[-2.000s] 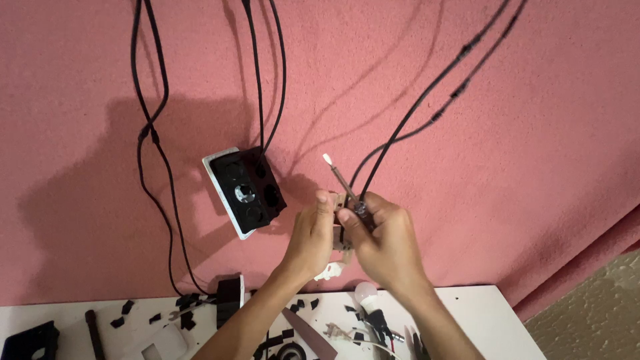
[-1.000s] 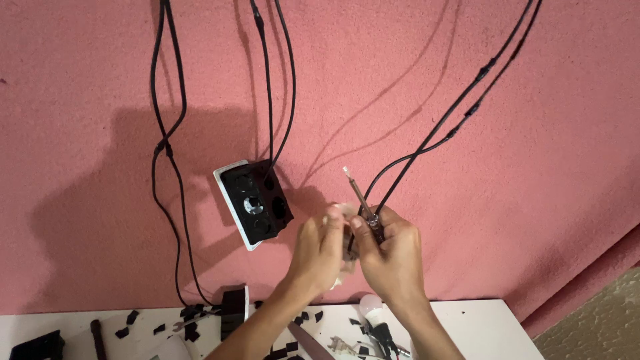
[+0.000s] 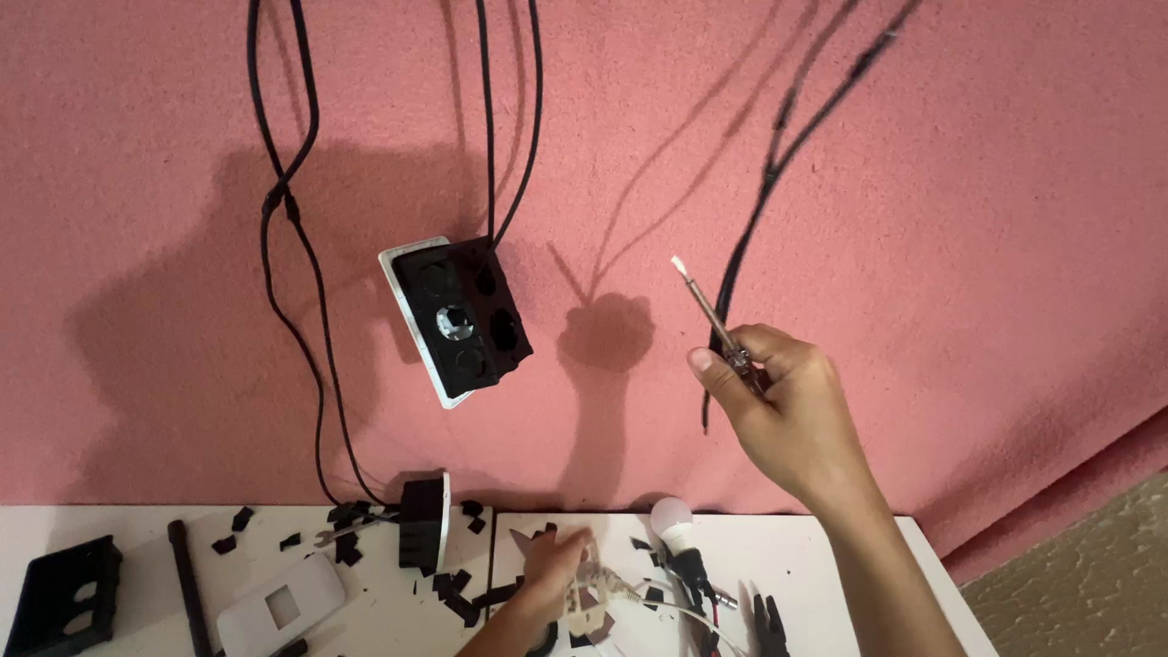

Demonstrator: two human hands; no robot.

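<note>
My right hand [image 3: 794, 401] grips a slim screwdriver [image 3: 712, 315] with a clear handle, its pale tip pointing up and left. Black wires [image 3: 744, 237] hang behind the thumb and fingers of that hand, one end showing below. Low over the white table, my left hand [image 3: 552, 570] is at a translucent plastic piece [image 3: 587, 598] beside a white cable; the fingers are partly blurred, so its grip is unclear. Between the hanging wires and my left side, a black electrical box [image 3: 465, 315] with a white faceplate hangs tilted on two black wires.
On the white table [image 3: 803, 557] lie a second box with a white plate [image 3: 422, 525], a black box [image 3: 64, 593], a white faceplate [image 3: 283, 607], a light bulb [image 3: 672, 522] in a socket, a small wrench [image 3: 342, 531] and black scraps. A pink wall stands behind.
My hands have moved apart. The left has gone down to the table, while the right still holds the screwdriver up by the wires.
</note>
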